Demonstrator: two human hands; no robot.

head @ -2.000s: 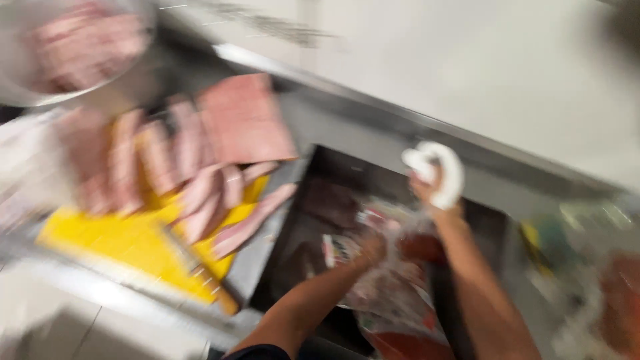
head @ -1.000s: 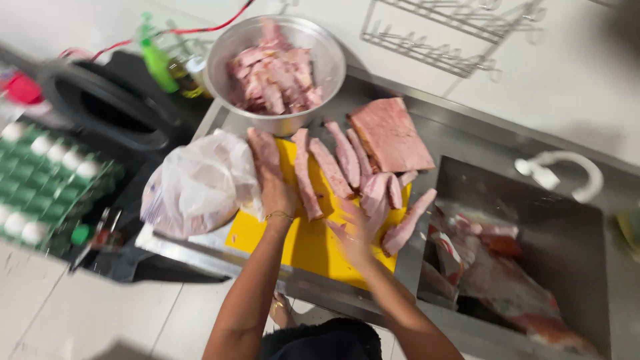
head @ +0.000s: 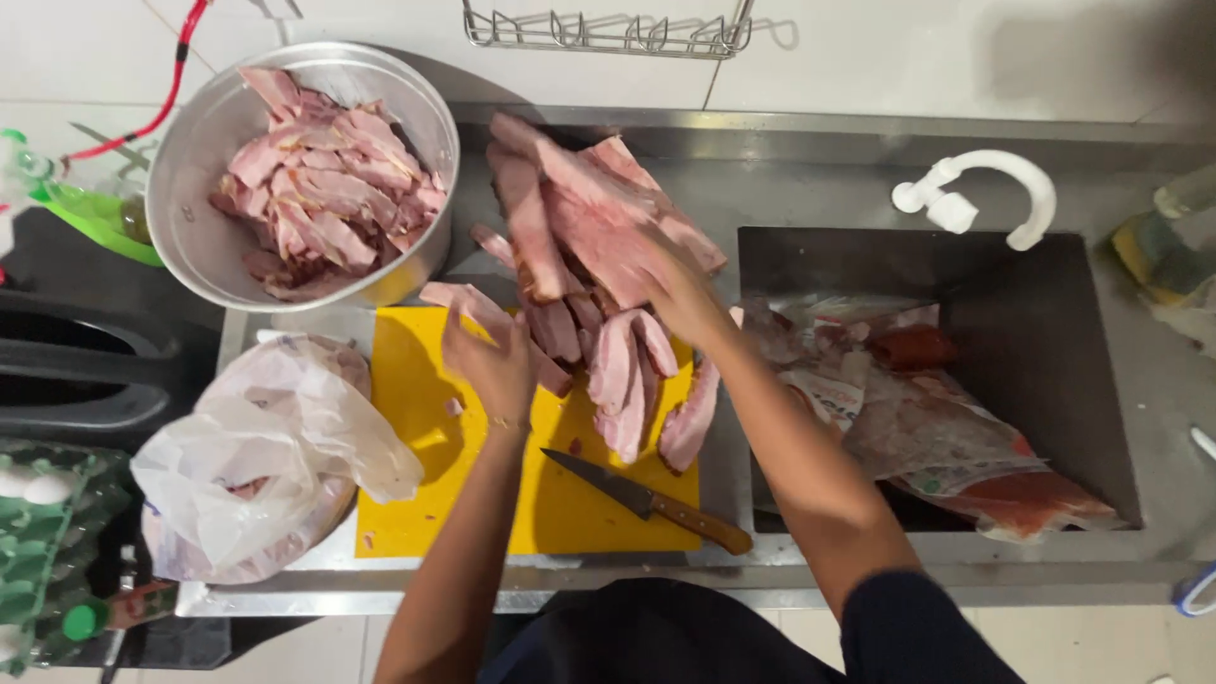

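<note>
My left hand (head: 494, 366) is over the yellow cutting board (head: 427, 503), on a strip of pork (head: 475, 302); motion blur hides how firmly it holds. Blurred too, my right hand (head: 670, 285) touches the pork pieces behind the board, and its grip is unclear. Beside it are a slab of pork (head: 698, 242) and long strips (head: 527, 223). Curved strips (head: 622, 380) lie on the board's right part. A knife with a wooden handle (head: 703, 524) rests across the front right corner of the board, its blade pointing back left. Cut pork fills a round aluminium pot (head: 442, 180).
A white plastic bag (head: 275, 456) of meat sits left of the board. To the right, the sink (head: 1035, 380) holds packaged meat (head: 978, 456) below a white faucet (head: 1026, 180). Green egg trays (head: 47, 551) are at the far left; a wire rack (head: 608, 38) hangs on the wall.
Two seconds ago both hands were over the sink, one at the faucet; now they are at the pork. Since one second ago, my right hand has moved back from the board, and several strips now lie behind it.
</note>
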